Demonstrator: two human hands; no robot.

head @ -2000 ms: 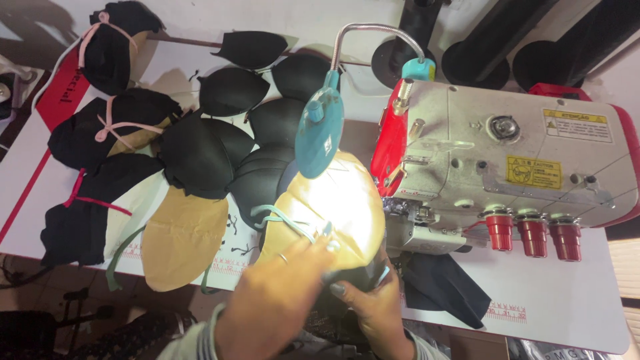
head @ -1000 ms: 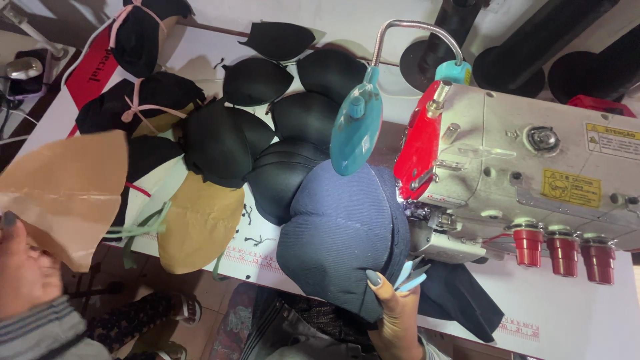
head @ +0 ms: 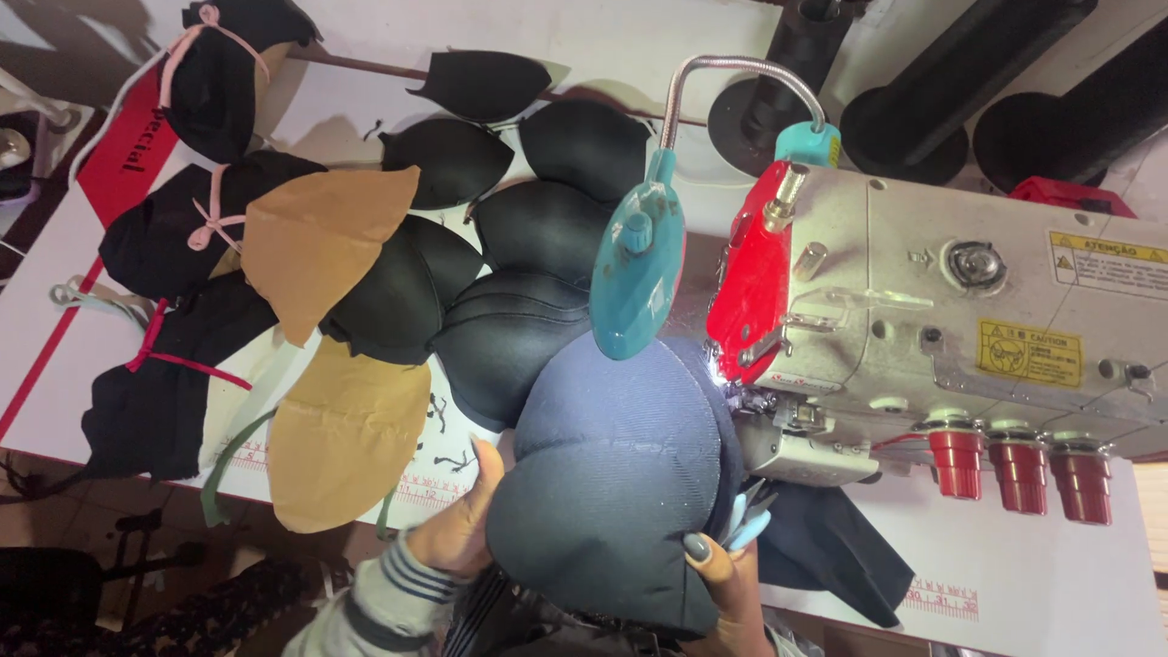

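Observation:
A stack of dark molded bra cups (head: 620, 456) lies in front of the sewing machine (head: 912, 292), held from both sides. My left hand (head: 461, 520) grips its left edge, thumb raised. At the lower right edge, my right hand (head: 725, 575) pinches the stack with the thumb and also holds small light-blue thread snips (head: 750, 527). Left of the hands are a tan cup-shaped piece (head: 351, 438) and a second tan piece (head: 319, 242), which rests over black cups. The fingers beneath the stack are hidden.
Several black cups (head: 456, 164) cover the table's middle. Tied black bundles (head: 210, 91) lie at the left. A teal lamp (head: 637, 265) on a bent metal neck hangs above the stack. Black fabric (head: 835, 547) lies under the machine's front; thread cones' black stands (head: 967, 82) are behind.
Two seconds ago both hands were at a lit tan piece over the stack. My left hand then carried it left; it now lies on the black cups, and that hand is back at the stack.

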